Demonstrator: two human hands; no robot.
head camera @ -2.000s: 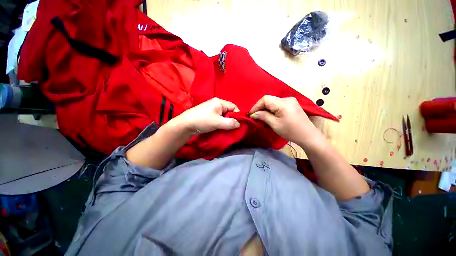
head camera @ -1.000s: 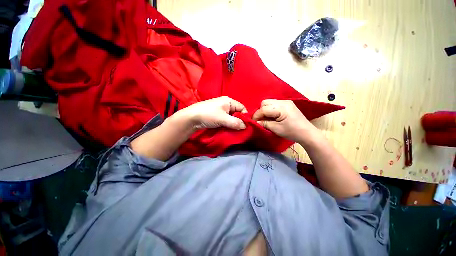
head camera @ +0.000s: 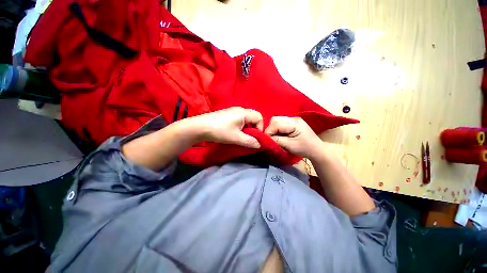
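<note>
The red garment [head camera: 213, 101] lies over the table's left part and near edge, down to the lap. My left hand [head camera: 235, 127] is bare and pinches a folded edge of it. My right hand [head camera: 292, 134] is bare, close beside the left, its fingertips pinched at the same fold. A needle or button between the fingers cannot be made out. A dark button [head camera: 344, 80] lies on the table, with another dark button [head camera: 346, 109] nearer me. A fine thread [head camera: 306, 164] shows below my right hand.
A plastic bag with dark contents [head camera: 331, 49] lies on the table [head camera: 384, 112]. Thread snips [head camera: 425, 162] lie at the right, beside a curled thread [head camera: 410, 161] and red thread cones [head camera: 463, 146]. A grey round-edged surface [head camera: 37, 141] is at the left.
The whole view has shifted slightly. The garment edge between my hands is folded up more, and its pointed corner has bent. Both hands still hold the garment.
</note>
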